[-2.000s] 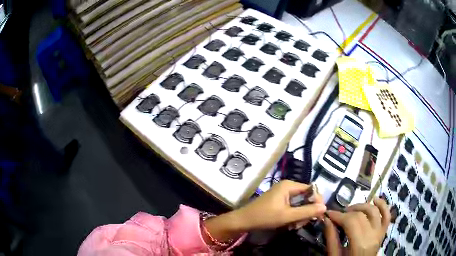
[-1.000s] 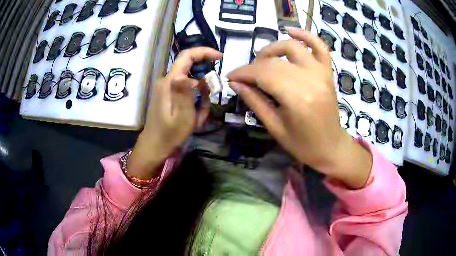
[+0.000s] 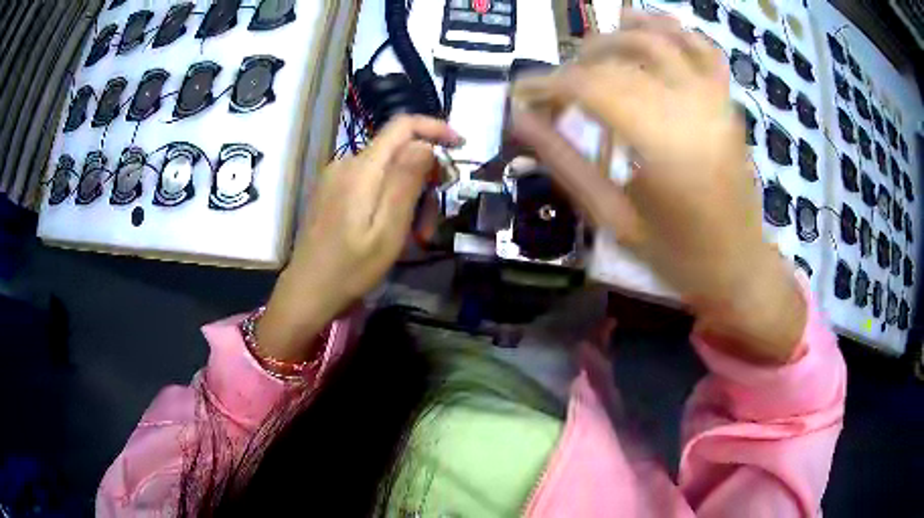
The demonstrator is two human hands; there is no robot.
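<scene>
The test fixture (image 3: 484,244) is a small white-and-black block at the table edge. A black round wired unit (image 3: 548,216) sits in its right part, face up. My left hand (image 3: 357,216) is just left of the fixture, with thumb and index finger pinched on a small pale connector (image 3: 445,168). My right hand (image 3: 648,152) is blurred above and right of the unit, its fingertips close together over the fixture's back. Whether it holds anything cannot be seen.
Foam trays with rows of black units stand left (image 3: 218,231) and right (image 3: 790,237). The handheld meter (image 3: 477,30) is behind the fixture, cut off at the top. A coiled black cable (image 3: 407,61) runs left of it. A tray stack edge (image 3: 32,101) shows at far left.
The view has swung down toward the fixture since the earliest frame. Over the last second my right hand has moved up and right, uncovering the black unit. My left hand stays near the same place.
</scene>
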